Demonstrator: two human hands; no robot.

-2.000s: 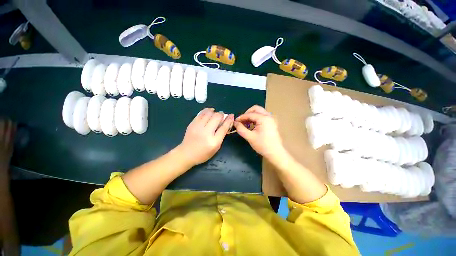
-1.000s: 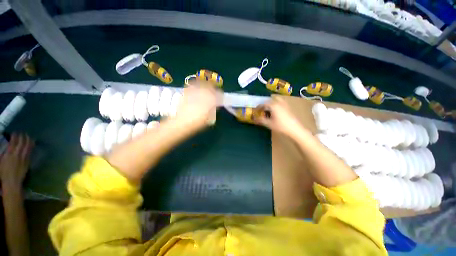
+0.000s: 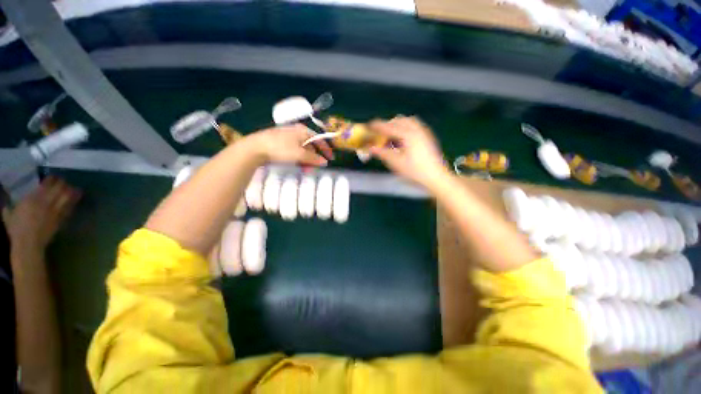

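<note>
My right hand (image 3: 409,148) is over the belt and grips a yellow-brown piece (image 3: 356,137), blurred, with a white cord end pointing left. My left hand (image 3: 290,146) is just left of it, at the belt's near edge. Its fingers are beside the cord; whether they hold it cannot be told. A white shell (image 3: 292,110) with a looped cord lies on the belt just beyond my left hand, beside another yellow-brown piece (image 3: 336,123) partly behind the held one.
Short shell rows (image 3: 306,197) stand at left, partly behind my left arm. Long shell rows (image 3: 607,223) stand on cardboard (image 3: 459,277) at right. More joined units (image 3: 553,158) lie along the belt. Another person's hand (image 3: 42,212) and a white cylindrical tool (image 3: 61,141) are at far left.
Both hands have moved forward, from the worktop to over the belt. The right hand has carried the yellow-brown piece there. The left hand has moved off the upper shell row. The view has shifted.
</note>
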